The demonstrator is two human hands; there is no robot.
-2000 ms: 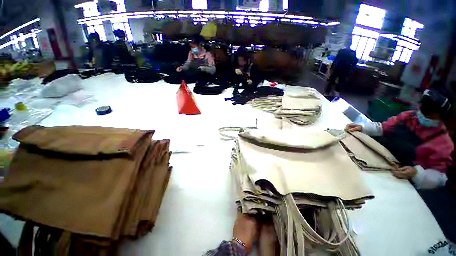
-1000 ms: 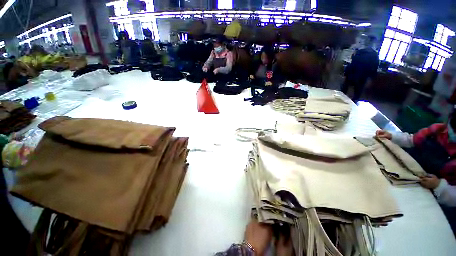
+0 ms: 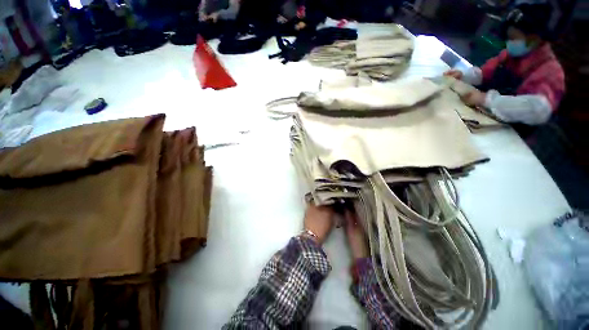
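Observation:
A stack of beige tote bags lies in front of me, right of centre, its long beige handles hanging toward me. My left hand is at the stack's near left corner, its fingertips hidden under the bag edges. My right hand is just to its right, beside the handles, its fingers also hidden under the stack. Whether either hand grips a bag does not show. A stack of brown tote bags lies at the left with its brown handles hanging down.
A red triangular marker and a dark tape roll are farther back. A second beige stack and black items lie beyond. A person at the right handles a beige bag. A clear plastic bag is at the right edge.
The view has tilted down and come closer, so more of both forearms and the hanging handles shows, along with the plastic bag. Both hands stay at the beige stack's near edge.

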